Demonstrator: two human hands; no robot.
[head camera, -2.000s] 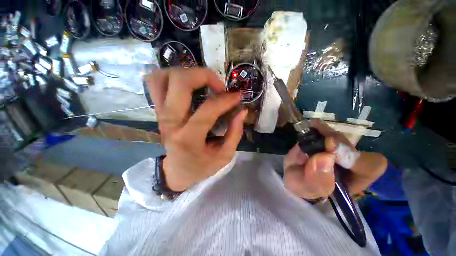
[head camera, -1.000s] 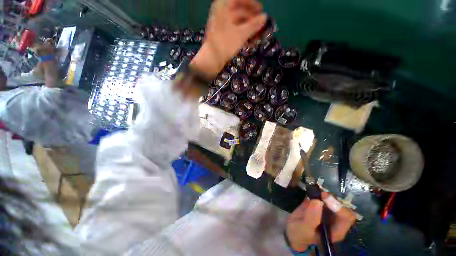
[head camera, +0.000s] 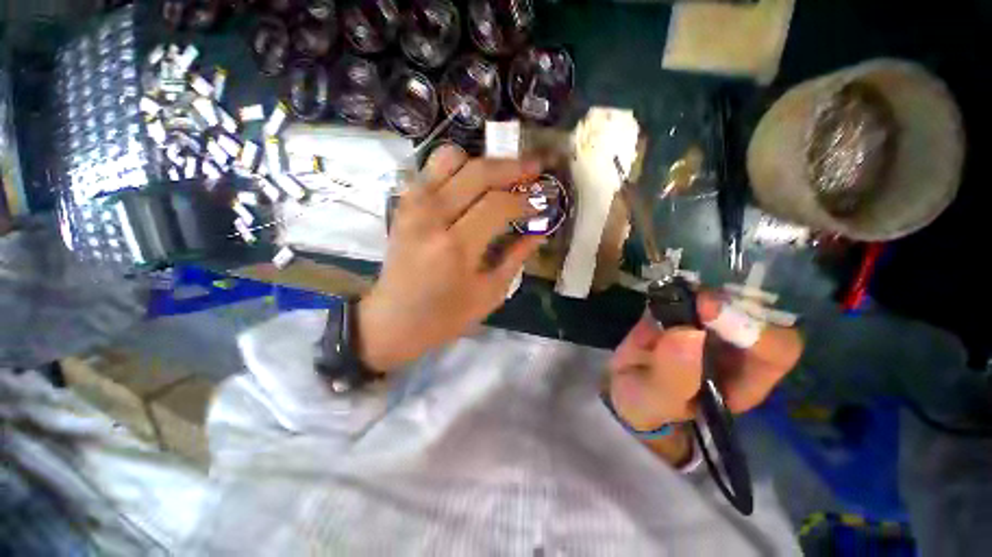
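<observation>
My left hand (head camera: 446, 245) holds a round circuit board unit (head camera: 541, 207) by its left edge, at the work fixture. Its fingers hide part of the disc and the fixture's left strip. Whether the disc is seated in the fixture I cannot tell. The fixture's right whitish strip (head camera: 598, 201) shows beside the disc. My right hand (head camera: 696, 354), with white tape on a finger, holds the soldering iron (head camera: 709, 408). The iron's metal barrel points up and left, over the fixture's right side, apart from the disc.
Several round circuit board units (head camera: 411, 98) stand behind the fixture. A pile of small batteries (head camera: 223, 147) lies left, beside a white pad (head camera: 337, 196) and a gridded component tray (head camera: 93, 131). The beige tip-cleaning pot (head camera: 761, 152) and a red-handled tool (head camera: 865, 274) are at the right.
My left hand has come back from the group of discs at the rear to the fixture, now with a disc. The fixture was bare a second ago. My right hand still holds the iron.
</observation>
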